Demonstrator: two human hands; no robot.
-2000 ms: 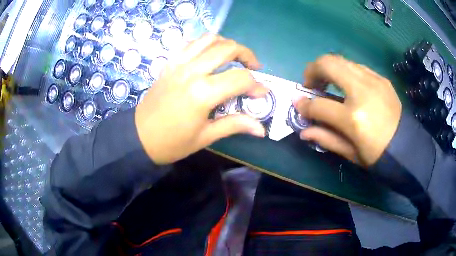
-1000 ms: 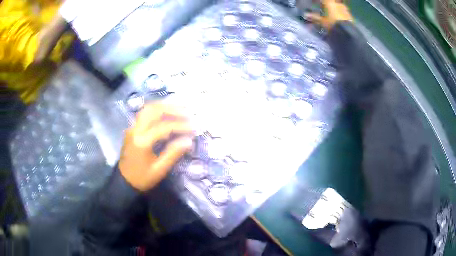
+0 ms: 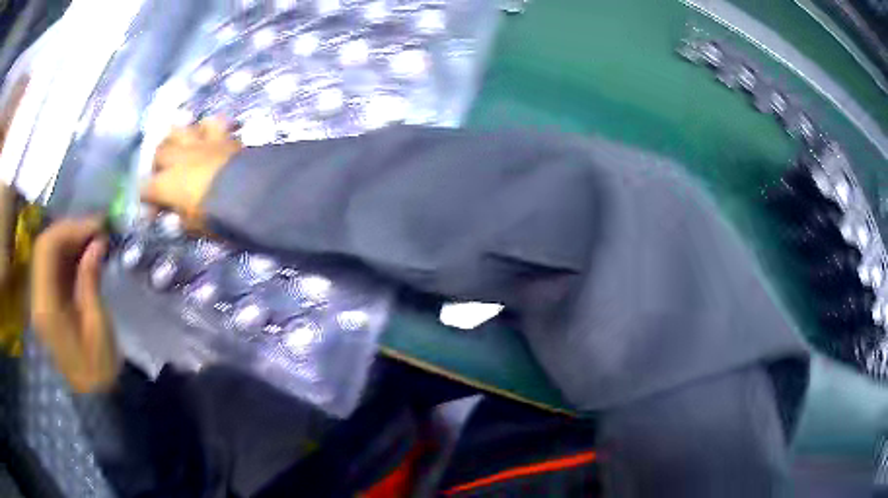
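Observation:
The clear blister tray (image 3: 362,362) with rows of round inserts (image 3: 314,285) lies at the left and overlaps the bench edge. My right hand (image 3: 190,175) reaches across to the tray's far left part; its fingertips are blurred and any grip cannot be told. My left hand (image 3: 78,292) is at the far left, beside the tray's left edge, fingers bent; whether it holds anything cannot be told. A small white piece, perhaps part of a plate (image 3: 471,313), shows on the green mat below my right sleeve.
A pile of plates (image 3: 845,219) with dark layers stands at the right, with a row of nested plates (image 3: 748,80) running beyond it. Empty bumpy trays (image 3: 60,428) are at lower left. Part of a person in yellow (image 3: 21,233) shows at the left edge.
My right hand has moved from the tray's far side to its left part, the sleeve now crossing the view. My left hand has moved off the tray's inserts to the left. The camera view has turned.

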